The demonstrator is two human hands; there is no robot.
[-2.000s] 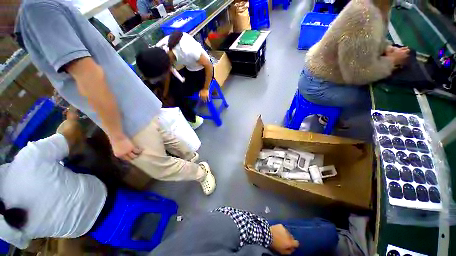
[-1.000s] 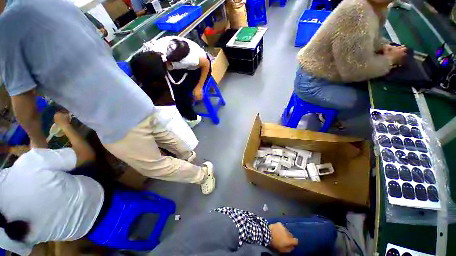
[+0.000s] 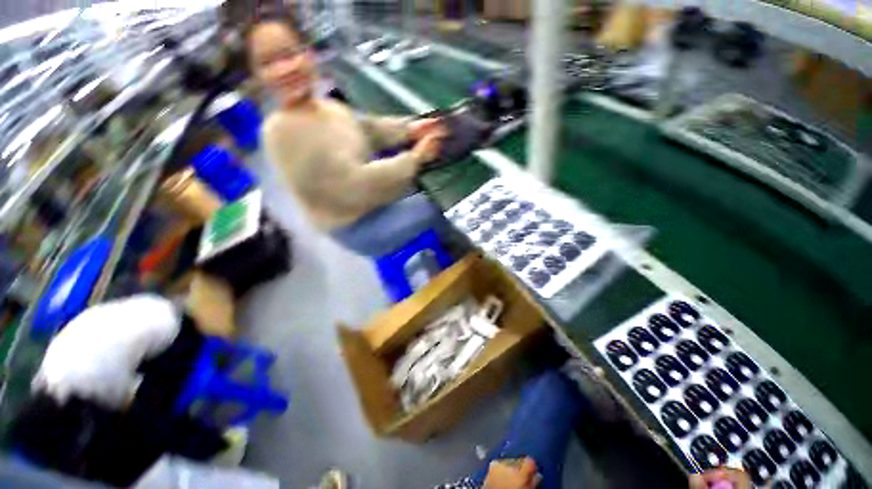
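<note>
An open sheet of black face stickers (image 3: pixel 658 387) lies on the bench edge at the lower right. A greyer bagged sticker sheet (image 3: pixel 545 277) lies farther along the bench under clear plastic. My right hand (image 3: pixel 722 477) shows at the bottom edge over the near sheet, cut off by the frame, with a small bright pink item at its fingers. My left hand (image 3: pixel 512 474) rests by my knee, partly cut off at the bottom; its fingers look curled, but blur hides whether they hold anything.
An open brown carton (image 3: pixel 421 425) with jumbled white parts stands left of the bench, beside my knees. A seated person in a beige sweater (image 3: pixel 330 162) is beyond it. A pale upright post (image 3: pixel 544 95) stands by the green belt (image 3: pixel 765 244). Another person (image 3: pixel 110 349) and blue stools are at left.
The view has swung right towards the bench. The carton and sticker sheets now appear farther left. My right hand and more of the near sheet have come into view; the standing person is mostly out.
</note>
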